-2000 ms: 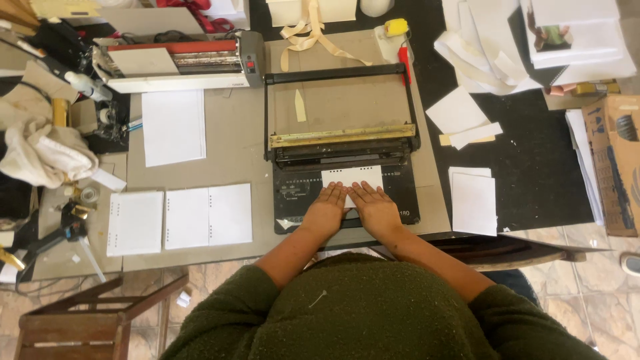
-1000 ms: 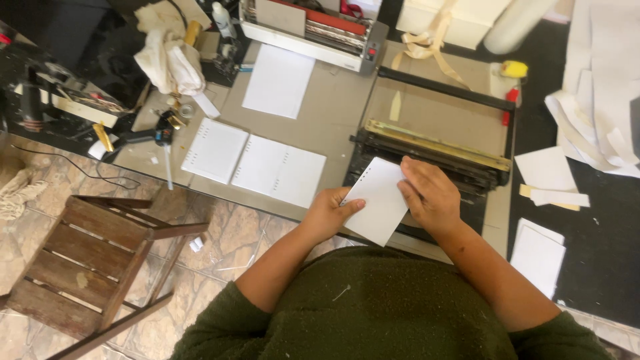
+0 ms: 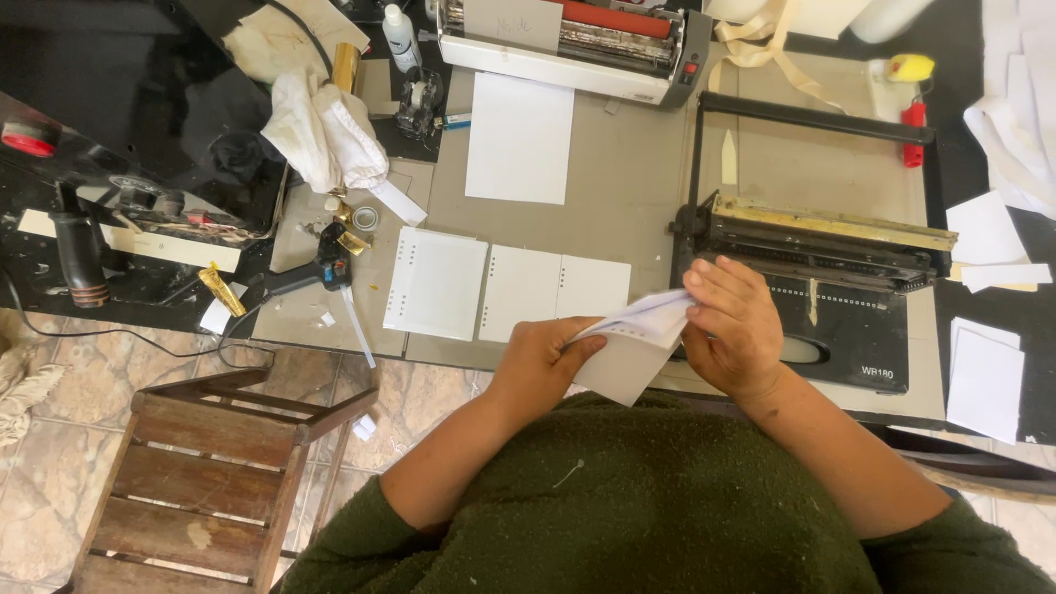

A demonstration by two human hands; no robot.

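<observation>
My left hand (image 3: 544,367) grips the left end of some white punched paper sheets (image 3: 631,355), thumb on top. The sheets are bent, with a row of small holes showing near the fold. The fingers of my right hand (image 3: 734,326) rest against their right end; whether they pinch it is hard to tell. Just right of that hand stands the black hole-punching and binding machine (image 3: 858,346), its bar handle raised. Left of my hands lie a punched stack of sheets (image 3: 437,285) and two punched piles side by side, one pile (image 3: 520,289) next to another (image 3: 596,285).
A white sheet (image 3: 520,140) lies below a roller machine (image 3: 569,66) at the back. A hot glue gun (image 3: 309,276) and a white cloth (image 3: 326,136) are at the left. More paper (image 3: 986,379) lies at the right edge. A wooden slatted chair (image 3: 194,478) stands lower left.
Two seconds ago both hands pressed the paper at the machine; now the sheets are off it, held in front of my body, and bent since one second ago. The view has shifted left.
</observation>
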